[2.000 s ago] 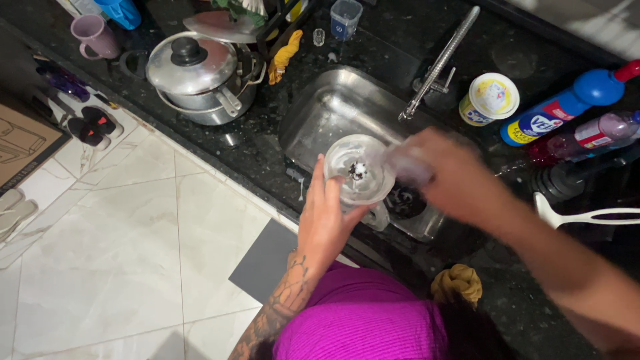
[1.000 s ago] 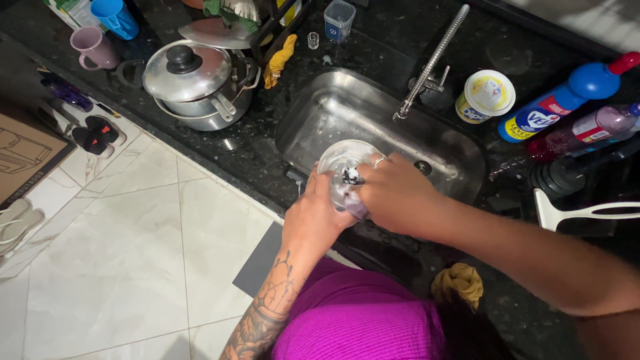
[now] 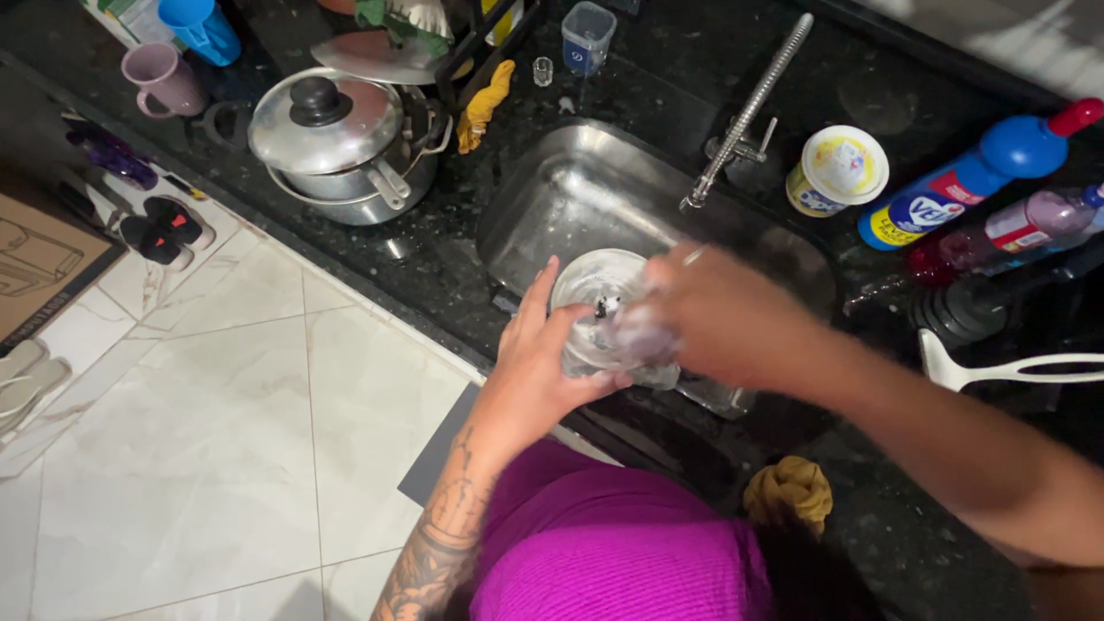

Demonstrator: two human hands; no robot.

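Observation:
My left hand (image 3: pixel 548 354) grips the side of a clear, round container (image 3: pixel 601 267), which looks like a blender jar with a dark piece at its bottom centre. Its open mouth faces up, over the near edge of the steel sink (image 3: pixel 586 203). My right hand (image 3: pixel 720 315), blurred, is at the jar's right rim and holds a pale, sudsy thing that looks like a sponge (image 3: pixel 642 332). White foam shows inside the jar. Beyond the sink stands a flexible metal faucet (image 3: pixel 746 112).
Left of the sink are a lidded metal pot (image 3: pixel 328 129), a mug (image 3: pixel 164 82) and a yellow cloth (image 3: pixel 486 105). On the right are a white tub (image 3: pixel 837 171), a blue detergent bottle (image 3: pixel 966 185), a plunger (image 3: pixel 957 310) and a white-handled tool (image 3: pixel 1018 369). A mustard cloth (image 3: pixel 789 493) lies nearer.
My right hand was away from the jar's centre, then reached into it, and is now at its right rim. My left hand has kept its hold on the jar.

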